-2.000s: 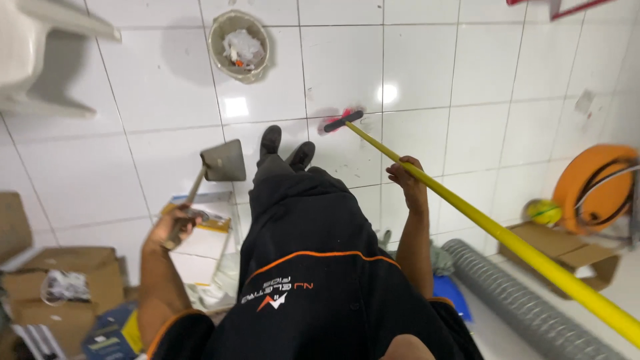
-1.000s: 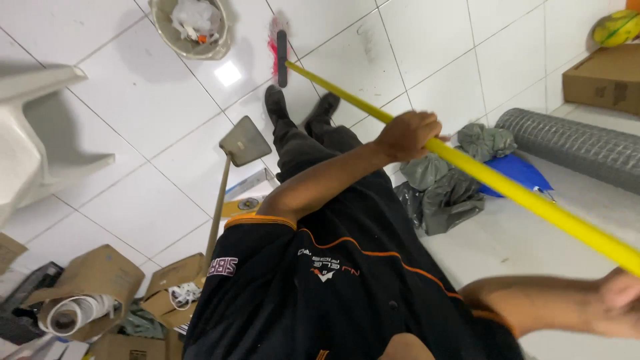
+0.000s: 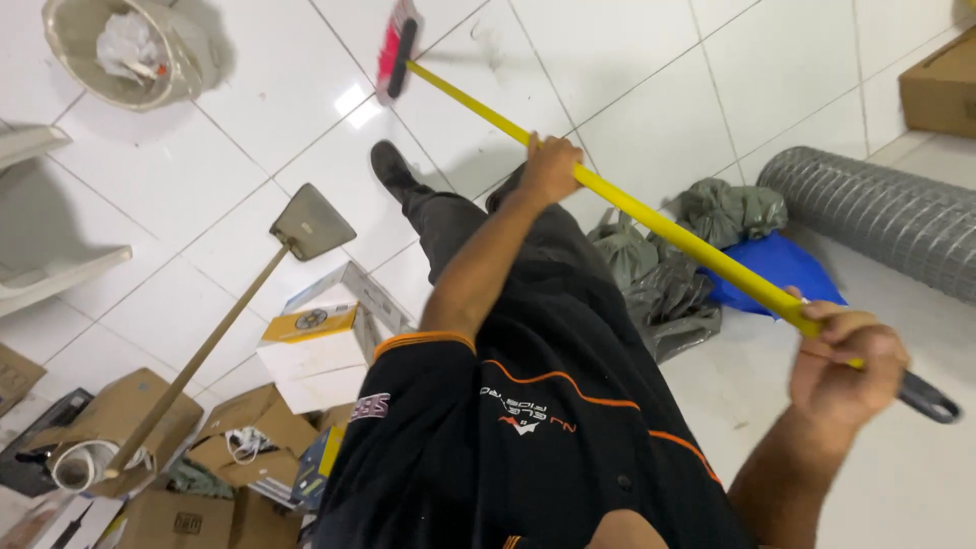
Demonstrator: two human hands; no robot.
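My left hand (image 3: 553, 169) is closed around the middle of the yellow handle of a broom (image 3: 488, 113). Near the handle's black end, my right hand (image 3: 852, 358) grips it too. The broom head (image 3: 398, 57), with pink and red bristles, lies on the tiled floor beyond my shoes. A long-handled dustpan (image 3: 314, 223) stands on the left, its pan on the floor and its wooden handle leaning over the boxes; neither hand touches it.
A waste bin (image 3: 183, 65) with plastic in it is at the upper left, above a white plastic chair (image 3: 69, 278). Cardboard boxes (image 3: 179, 518) crowd the lower left. Grey bags (image 3: 671, 301), a blue bag (image 3: 778, 271) and a wire mesh roll (image 3: 877, 217) lie at the right.
Two seconds ago one hand held the dustpan's handle; it has let go, and both hands now hold the broom. The dustpan stands by itself. The view has turned.
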